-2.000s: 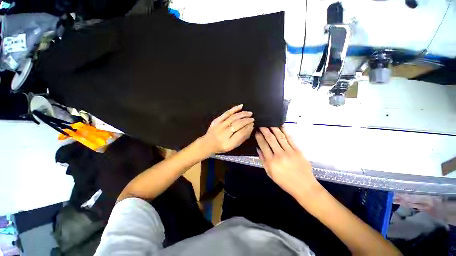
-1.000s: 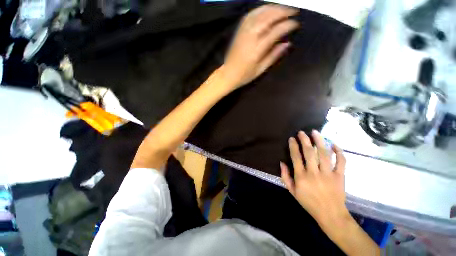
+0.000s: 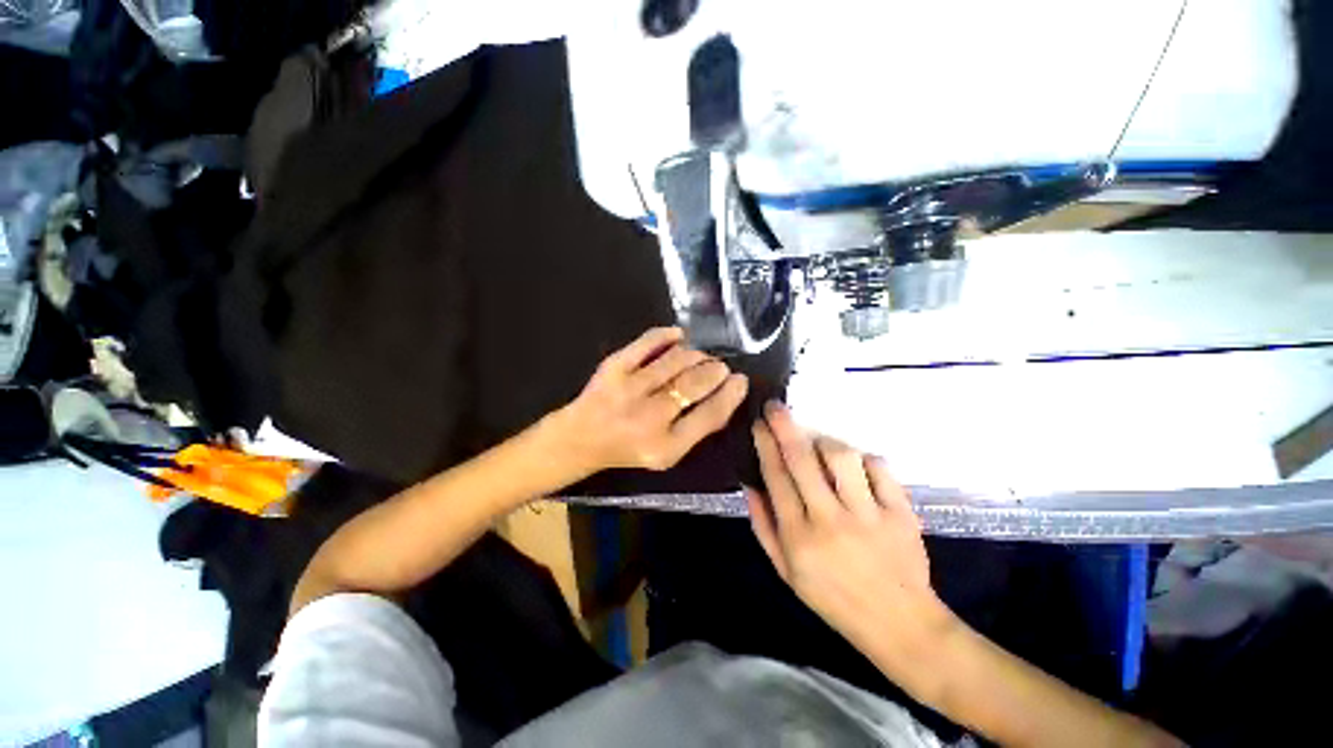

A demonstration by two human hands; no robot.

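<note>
A large dark garment panel (image 3: pixel 439 278) lies on the white sewing table, its right end under the white sewing machine head (image 3: pixel 906 102) with a blue stripe. My left hand (image 3: pixel 651 409), with a ring, rests on the cloth just in front of the shiny metal guard (image 3: pixel 709 249), fingers curled and pressing the fabric. My right hand (image 3: pixel 841 541) lies at the cloth's right front corner, fingertips on its edge. The needle area is hidden behind the guard. I cannot tell if either hand pinches the cloth.
The table's front edge (image 3: pixel 1023 514) carries a tape-like strip. An orange item (image 3: pixel 227 478) with black handles lies far left, beside a heap of dark cloth and scraps. A blue crate edge (image 3: pixel 1134 614) shows below the table on the right. A brown plate (image 3: pixel 1305 439) lies at the far right.
The panel's right end is now under the machine head. My left hand has come back from the far part of the cloth to near the guard. My right hand has moved left onto the cloth's corner.
</note>
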